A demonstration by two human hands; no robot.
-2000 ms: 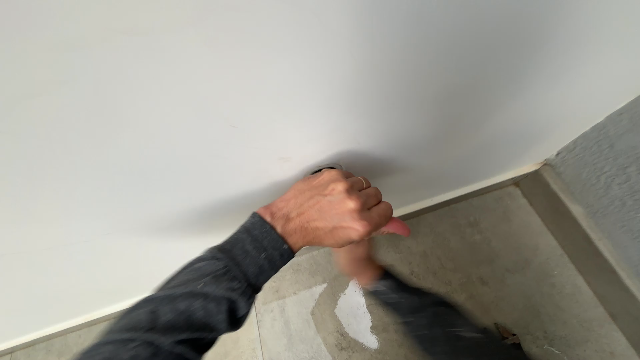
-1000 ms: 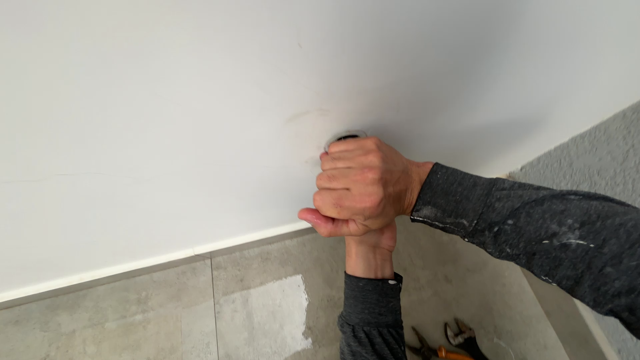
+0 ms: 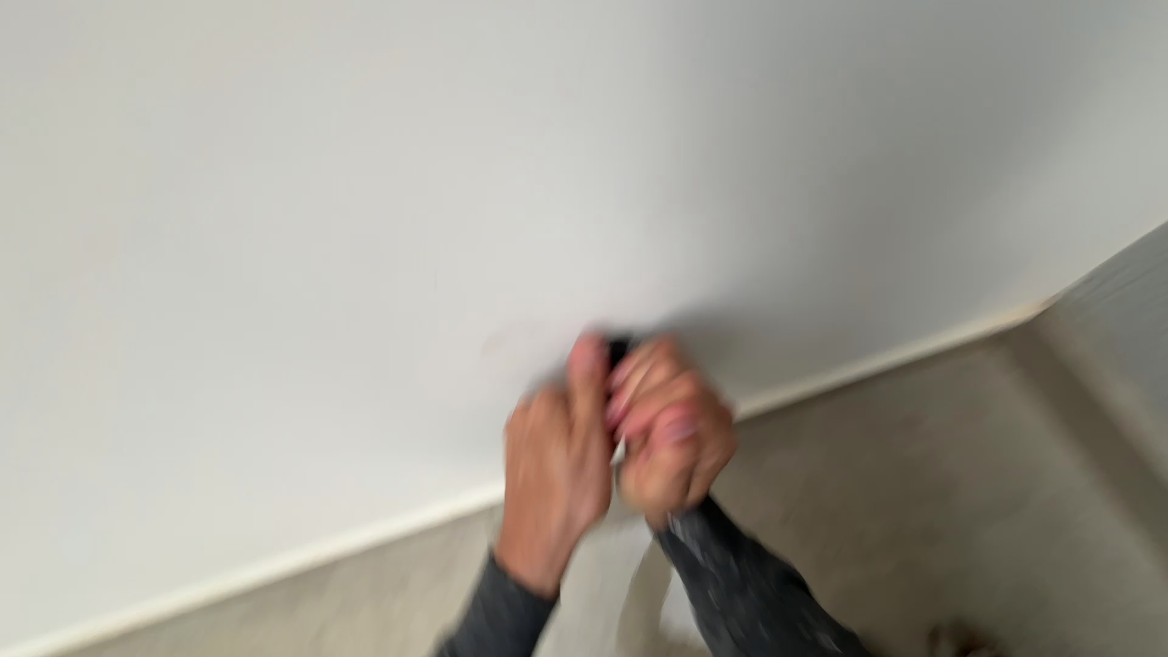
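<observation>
Both hands are close together at a small black object [image 3: 620, 348] on the white panel or wall surface [image 3: 347, 228]. My left hand [image 3: 555, 447] has its thumb up along the left side of the dark object. My right hand [image 3: 677, 429] has its fingers curled around the right side. Most of the object is hidden by the fingers, and blur keeps me from telling what it is. Both wrists come out of dark grey sleeves, the right one marked with whitish specks.
Beneath the white surface's pale lower edge [image 3: 356, 540] runs grey-beige tile [image 3: 867, 511] with a whitish patch [image 3: 680, 607]. A grey textured surface [image 3: 1127, 319] meets it at the right. A blurred dark item [image 3: 963, 639] lies at the bottom right.
One second ago one hand was clasped over the other at the dark spot; now they sit side by side. The sleeve that reached in from the right edge now comes from below.
</observation>
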